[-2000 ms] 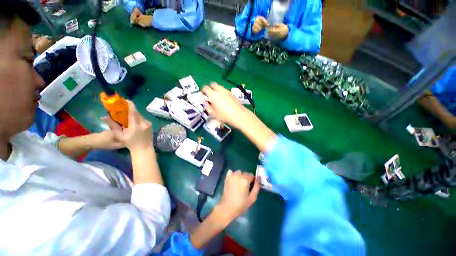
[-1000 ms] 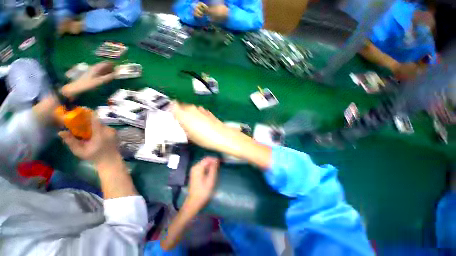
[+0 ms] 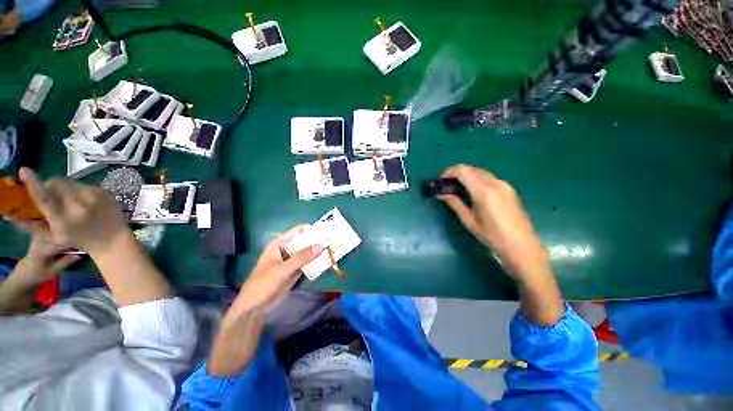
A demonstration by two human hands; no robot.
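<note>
My left hand (image 3: 279, 269) holds a white device housing (image 3: 336, 231) near the bench's front edge, tilted, with its plain white face up and a gold-orange flex cable sticking out at its lower side. My right hand (image 3: 488, 205) holds a small black module (image 3: 447, 188) in its fingertips, a little above the green mat, to the right of the housings. In front of me several half-assembled units (image 3: 380, 175) lie in a two-by-two group, with black rectangles showing and gold strips on most of them.
A neighbour at the left holds an orange screwdriver (image 3: 18, 199) beside a pile of white units (image 3: 120, 132) and a screw dish (image 3: 122, 185). A black power adapter (image 3: 218, 221) lies left of my left hand. A wrapped bench post (image 3: 563, 68) and clear plastic bag (image 3: 444, 80) are at the far right.
The view has turned down and right. My left hand now holds a white housing and my right hand a black module. My right arm has drawn back from the pile.
</note>
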